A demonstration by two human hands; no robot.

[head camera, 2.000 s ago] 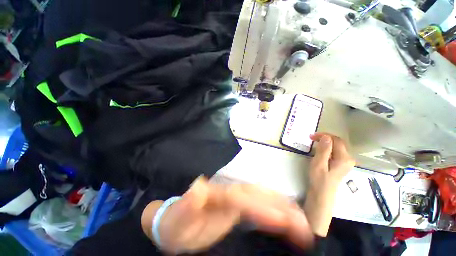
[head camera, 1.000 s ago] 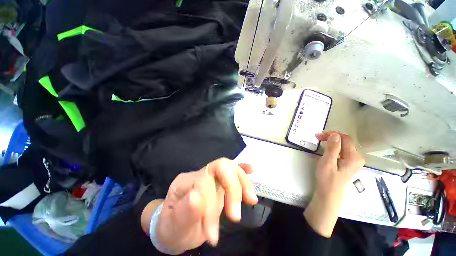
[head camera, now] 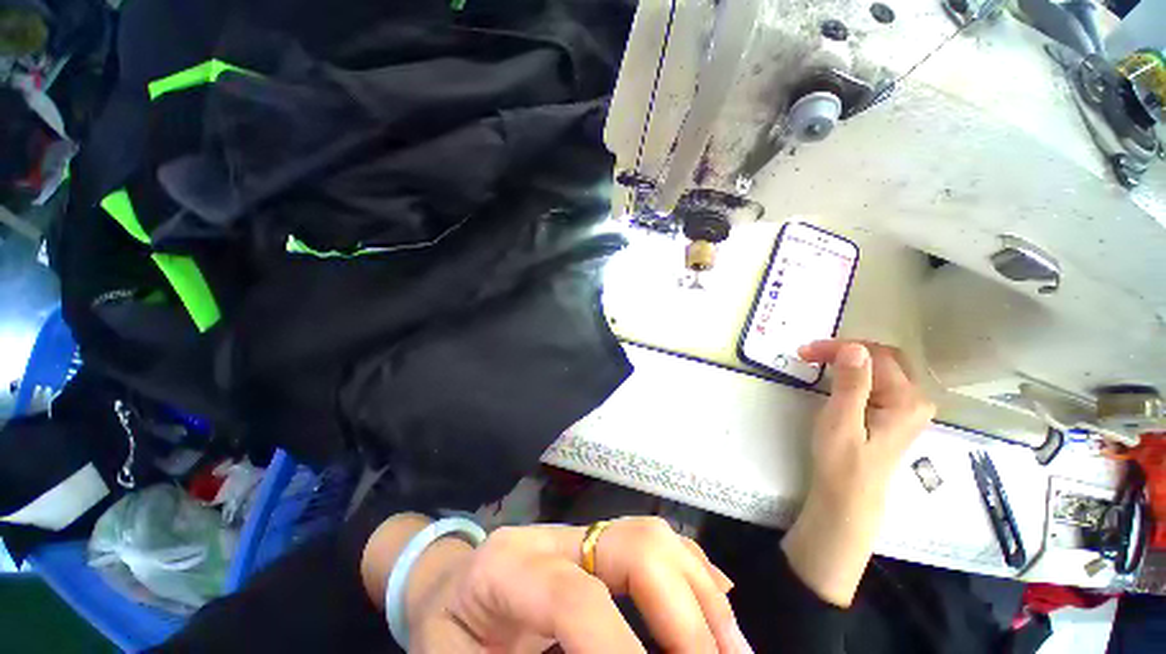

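Observation:
The smartphone (head camera: 800,302) lies on the cream machine bed, right of the presser foot, with its screen lit. My right hand (head camera: 863,409) is at its lower right end, a fingertip on the lower part of the screen; the hand holds nothing that I can see. My left hand (head camera: 588,590), with a bracelet and a ring, is at the bottom edge, partly cut off, fingers bent; I cannot tell whether anything is in it. The black garment (head camera: 422,294) with bright green strips (head camera: 187,291) lies heaped left of the needle and touches neither hand.
The sewing machine head (head camera: 895,166) fills the upper right. Dark snips (head camera: 996,509) and a small metal plate (head camera: 926,474) lie on the white table, right of my right hand. Red cloth (head camera: 1142,492) is at the far right. A blue basket (head camera: 262,511) stands at the lower left.
My left hand has moved down and turned, partly leaving the picture at the bottom. My right hand has stayed beside the phone. The view has shifted slightly, and the phone still lies on the bed.

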